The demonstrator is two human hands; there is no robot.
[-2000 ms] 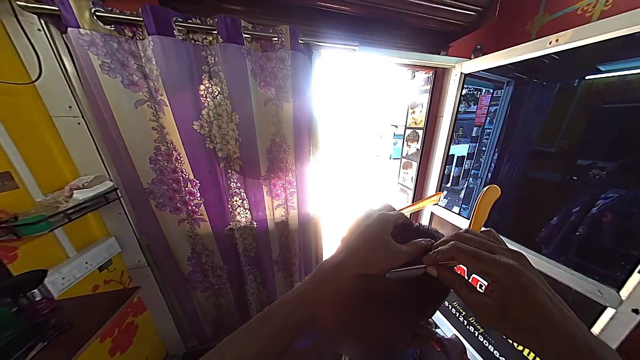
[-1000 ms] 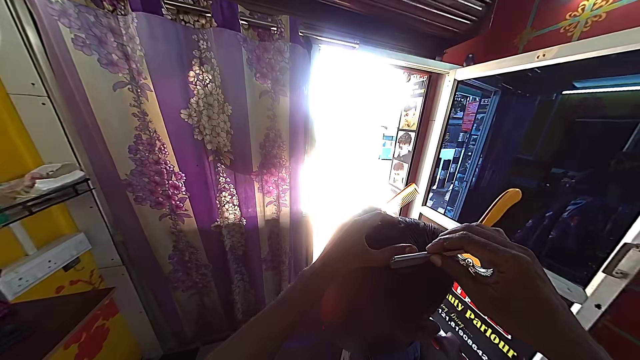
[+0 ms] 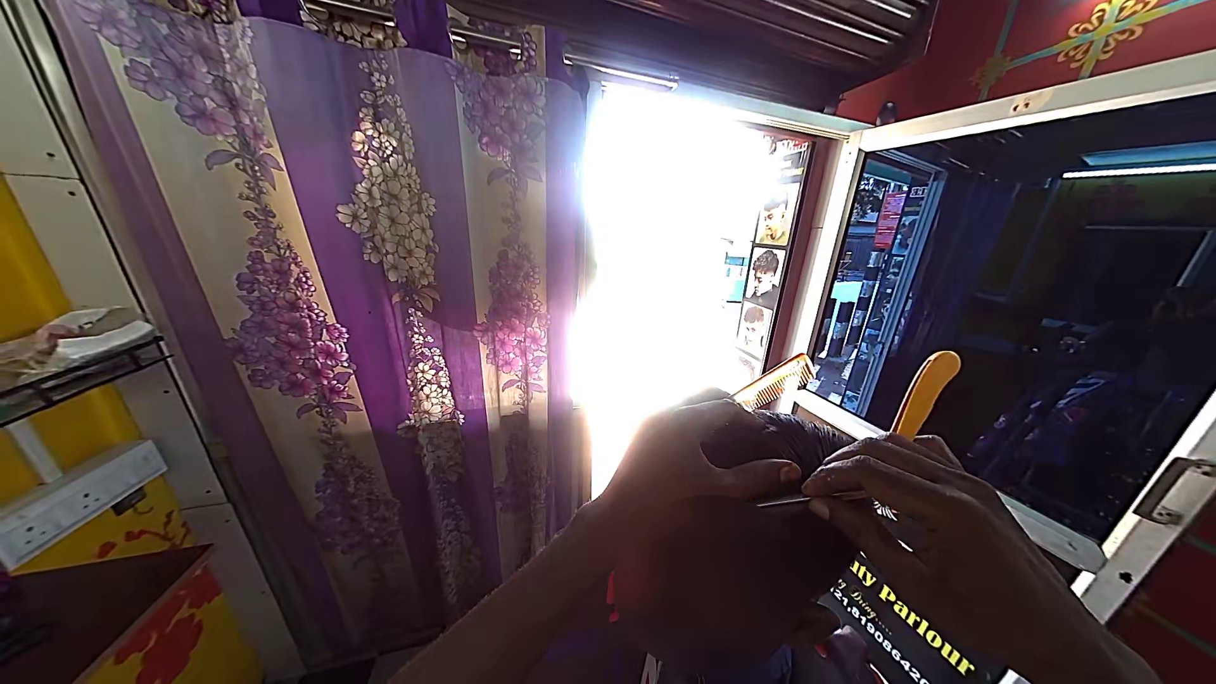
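Note:
A seated person's dark-haired head (image 3: 731,570) is at the lower middle, seen from above and behind. My left hand (image 3: 689,461) rests on it, the thumb pointing right across the hair. An amber comb (image 3: 777,382) sticks out beyond this hand's fingers, teeth showing; the grip on it is hidden. At the right, my right hand (image 3: 912,503) pinches a straight razor, its thin metal blade (image 3: 784,502) lying against the hair just below my left thumb. The razor's yellow handle (image 3: 926,394) rises above my right knuckles.
A large mirror (image 3: 1026,313) in a pale frame stands at the right. Ahead is a bright doorway (image 3: 655,266), beside a purple flowered curtain (image 3: 323,237). A wire shelf (image 3: 85,380) with cloth or paper, and a white socket strip (image 3: 81,503), are at the left.
The view has shifted somewhat. Both hands stay at the head, with the blade near my left thumb. The yellow handle stands steeper than one second ago.

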